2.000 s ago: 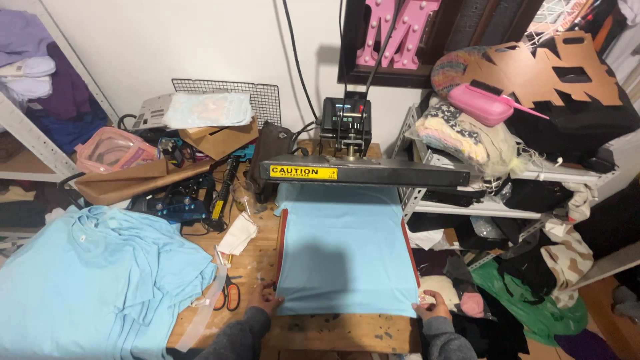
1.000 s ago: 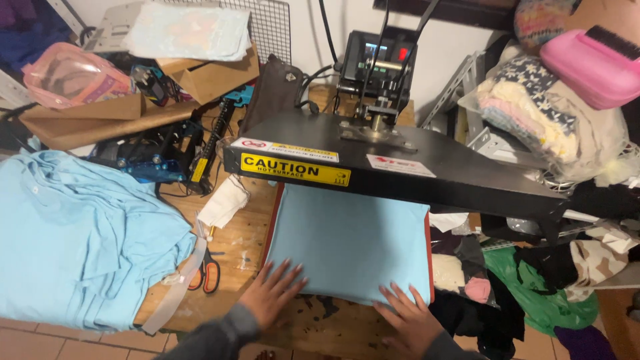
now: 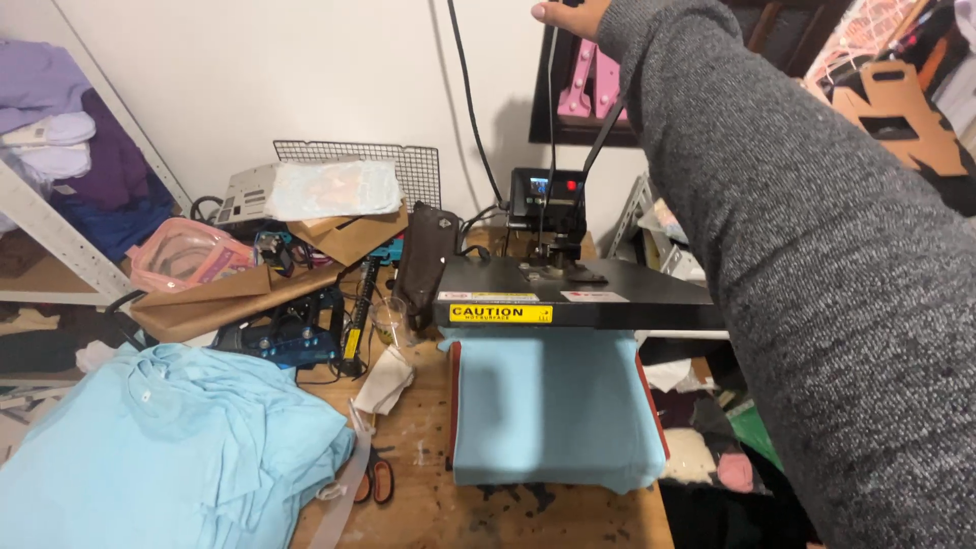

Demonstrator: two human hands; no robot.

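At the top edge my right hand (image 3: pixel 570 17) is raised at the upper end of the heat press's lever; the view cuts off part of it, so its grip is unclear. My left hand is out of view. A light blue garment (image 3: pixel 560 412) lies flat over the lower platen, whose red edge (image 3: pixel 455 396) shows at the sides. Above its back part stands the black upper plate (image 3: pixel 633 293) of the heat press, raised, with a yellow caution label. Behind it is the control box (image 3: pixel 545 194) with a lit display.
Left on the wooden table (image 3: pixel 427 503) lies a heap of light blue garments (image 3: pixel 191 442). Orange-handled scissors (image 3: pixel 375 480), a crumpled white cloth (image 3: pixel 385 381) and a clear cup (image 3: pixel 389 316) lie between heap and press. A brown pouch (image 3: pixel 427 259) sits left of the press.
Both hands were at the front of the garment on the platen. My right hand has since risen to the lever's top, and my left hand has left the view. The view has shifted.
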